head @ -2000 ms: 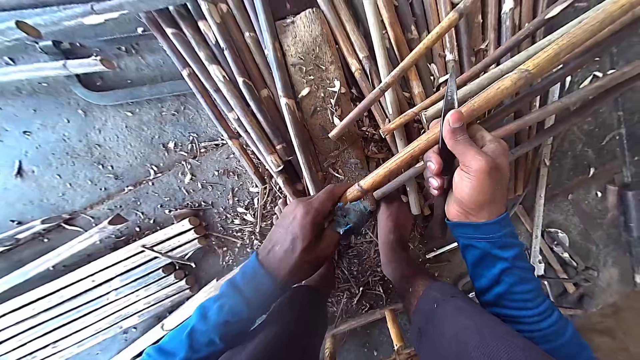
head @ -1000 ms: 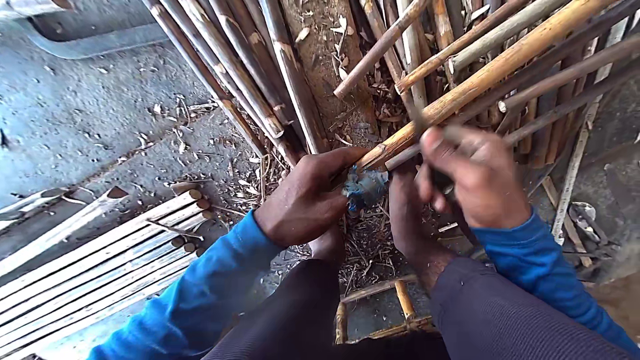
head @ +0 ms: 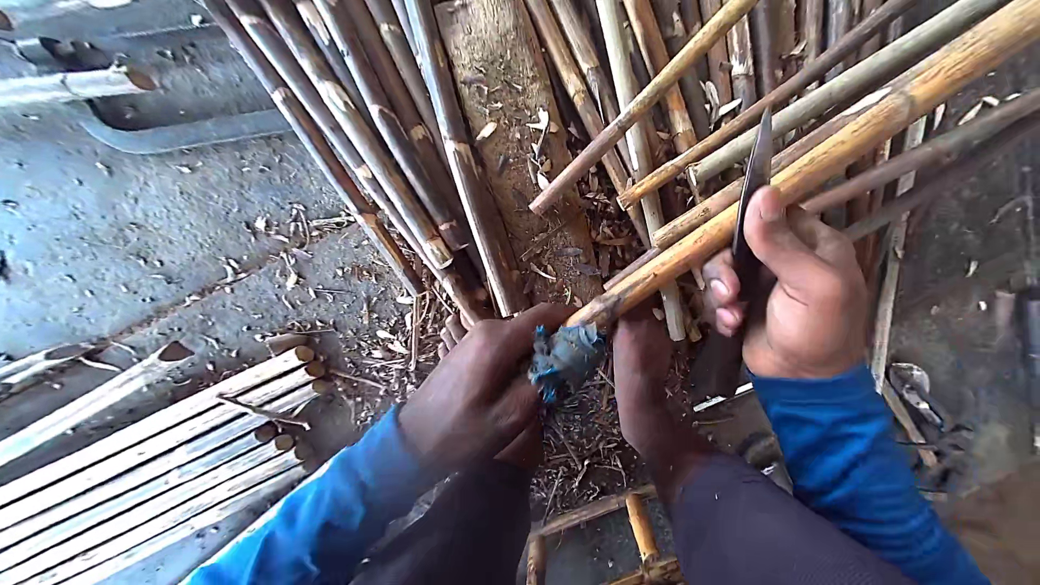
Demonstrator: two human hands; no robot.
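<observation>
My left hand (head: 487, 386) grips the lower end of a yellow-brown cane pole (head: 821, 166), close to a wad of blue-grey cloth (head: 567, 354) at that end. The pole slants up to the right edge of the view. My right hand (head: 800, 284) is closed around a knife (head: 756, 183), its dark blade pointing up and lying across the pole. The knife's lower part is mostly hidden by my fingers. Several thinner canes (head: 650, 106) lie beside and behind the pole. My bare feet are below it, one (head: 650, 390) just right of the cloth.
Dark mottled canes (head: 366, 138) lean at the upper left beside a worn wooden board (head: 520, 122). A row of pale cut canes (head: 146, 455) lies at the lower left. Shavings cover the floor around my feet. A cane frame (head: 642, 528) stands at the bottom, with a metal bar (head: 195, 134) at the upper left.
My right hand, blurred low on the pole one second ago, is now farther up it with the knife in clear view. My left hand stays at the pole's lower end.
</observation>
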